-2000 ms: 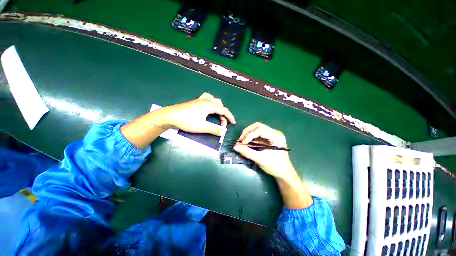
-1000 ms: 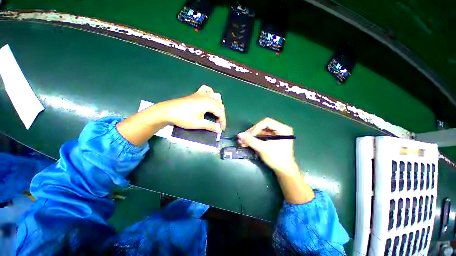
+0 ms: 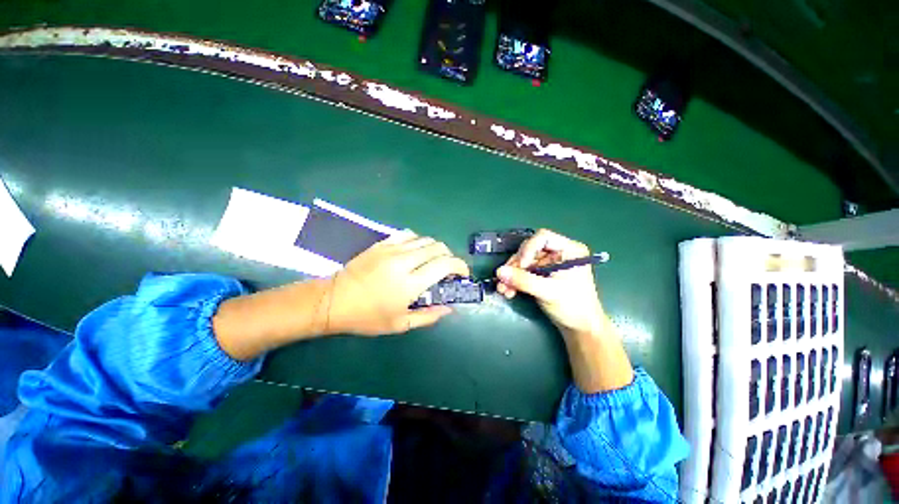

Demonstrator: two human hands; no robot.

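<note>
My left hand point(image 3: 384, 287) holds a small black speaker module point(image 3: 451, 292) flat near the bench top, fingers along its far side and thumb along its near side. My right hand point(image 3: 557, 281) holds dark tweezers point(image 3: 572, 264) like a pen, their tip at the module's right end. A second speaker module point(image 3: 498, 241) lies just beyond, its right end beside my right fingers. A dark grey adhesive sheet point(image 3: 337, 234) with a white border lies left of my left hand, partly under its fingers. White backing paper point(image 3: 258, 224) adjoins it on the left.
White parts trays point(image 3: 729, 374) with rows of black modules stand at right. Beyond the chipped brown rail point(image 3: 444, 111), phone assemblies point(image 3: 522, 54) and a black slab point(image 3: 451, 41) lie on the green belt. Another white piece point(image 3: 12, 228) lies at far left. More black modules point(image 3: 863, 382) lie at far right.
My left hand has left the adhesive sheet and moved nearer to me, onto a module. The tweezer tip has moved from the sheet's edge to that module. The other module now lies beyond my hands.
</note>
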